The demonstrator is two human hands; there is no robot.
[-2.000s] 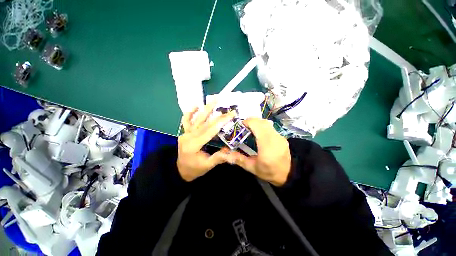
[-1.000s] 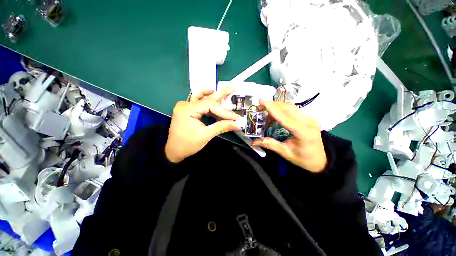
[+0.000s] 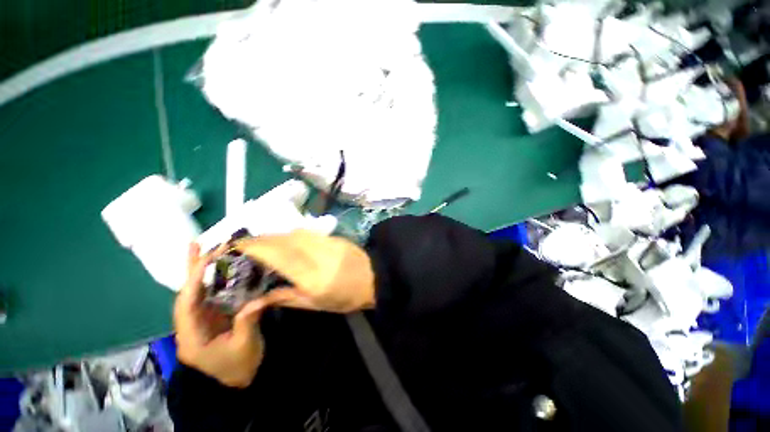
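My left hand (image 3: pixel 215 342) and my right hand (image 3: pixel 317 272) hold a small camera module (image 3: pixel 235 280) between their fingers, over the bench's near edge. Its side with dark parts and wires shows, blurred. The white camera housing (image 3: pixel 156 224) lies just beyond my hands, its bracket end to the left. Its other part (image 3: pixel 262 211) reaches right behind my right hand, with a flat white antenna (image 3: pixel 235 173) sticking up from it. Black and thin coloured wires (image 3: pixel 335 181) come out at its right end. Whether the module touches the housing is hidden by my fingers.
A large clear bag of white parts (image 3: pixel 338 84) lies beyond the housing on the green bench (image 3: pixel 67 169). White units with black cables (image 3: pixel 625 101) are piled at the right. More white housings (image 3: pixel 93 396) lie at the lower left. Part of another person's hand (image 3: pixel 737 105) shows far right.
The view has swung right, so bench things sit further left. My hands still hold the module, now turned and closer together. The spare modules at the far left are mostly out of view.
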